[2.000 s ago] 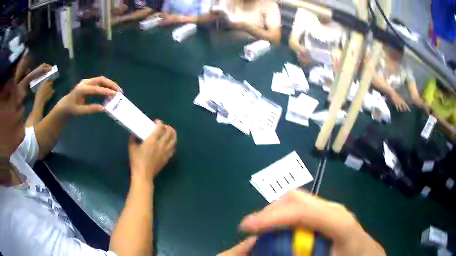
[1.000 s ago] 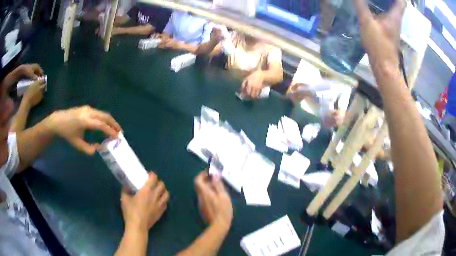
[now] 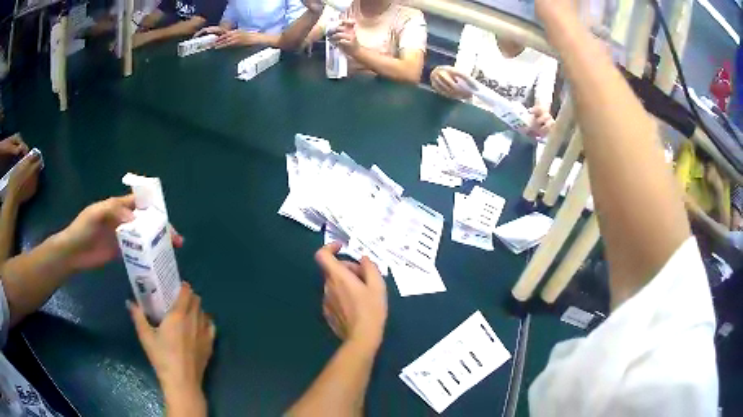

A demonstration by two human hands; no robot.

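Note:
My left hand (image 3: 354, 297) is at the lower edge of a loose pile of white printed leaflets (image 3: 358, 204). Its thumb and fingers are apart, the fingertips against or just over the papers, with nothing clearly held. My right arm is raised along the right side. My right hand (image 3: 556, 11) is cut off by the top edge, so its fingers and anything in them are hidden. Folded leaflets (image 3: 456, 362) with dark bars lie near the table seam.
At left a neighbour's hands hold an upright white carton (image 3: 149, 265), its top flap open. More leaflets (image 3: 460, 155) lie toward the far right. Pale rack posts (image 3: 562, 236) stand by the seam (image 3: 517, 366). People across the green table (image 3: 244, 163) handle cartons.
My right hand, earlier low with a dark and yellow object, rose to the shelf by a clear bottle and now leaves the top edge. My left hand has come to the pile. The neighbour's carton now stands upright.

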